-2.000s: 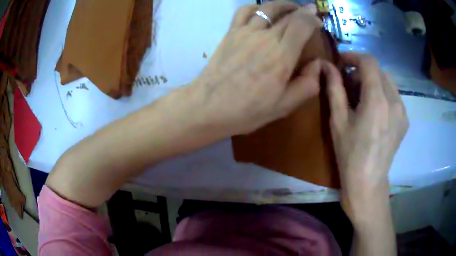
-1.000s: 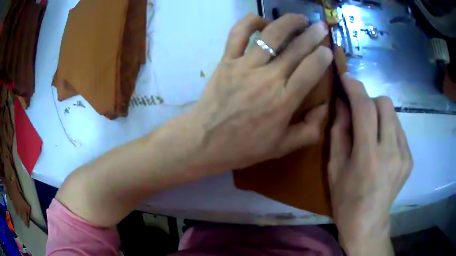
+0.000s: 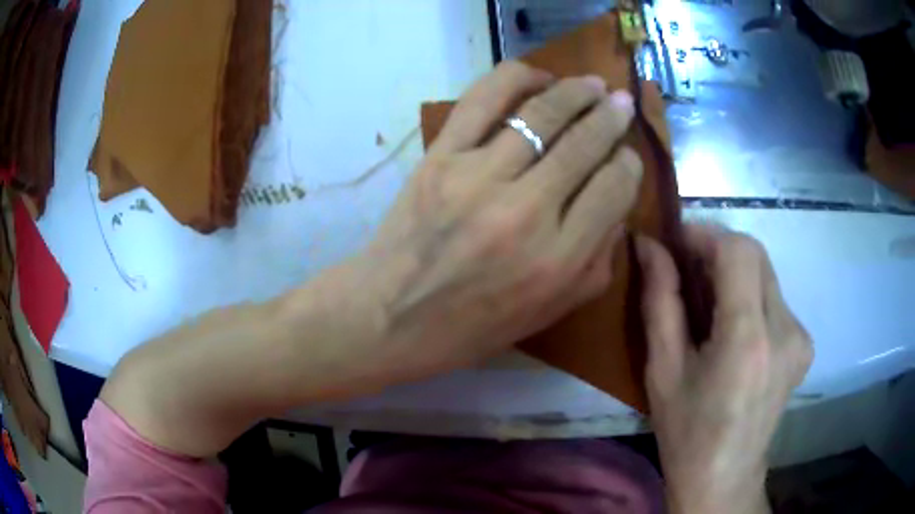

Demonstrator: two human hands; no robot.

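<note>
A brown cut panel point(image 3: 592, 356) lies on the white table and the edge of the metal machine bed point(image 3: 747, 151). Its top corner is at the brassy presser foot area point(image 3: 631, 24). A dark seam edge point(image 3: 657, 151) runs down its right side. My left hand point(image 3: 532, 191), with a ring, lies flat on the panel, fingers toward the foot. My right hand point(image 3: 722, 341) pinches the panel's right edge lower down, between thumb and fingers. The needle tip cannot be made out.
A brown panel stack point(image 3: 171, 110) lies left on the table, with loose threads beside it. A red panel point(image 3: 40, 276) lies at the left edge, near dark brown pieces point(image 3: 30, 100). A white ribbed knob point(image 3: 845, 76) is at the right.
The panel's top corner now shows by the foot, with another corner left of my left hand. My right hand has moved down along the edge. The view has shifted slightly.
</note>
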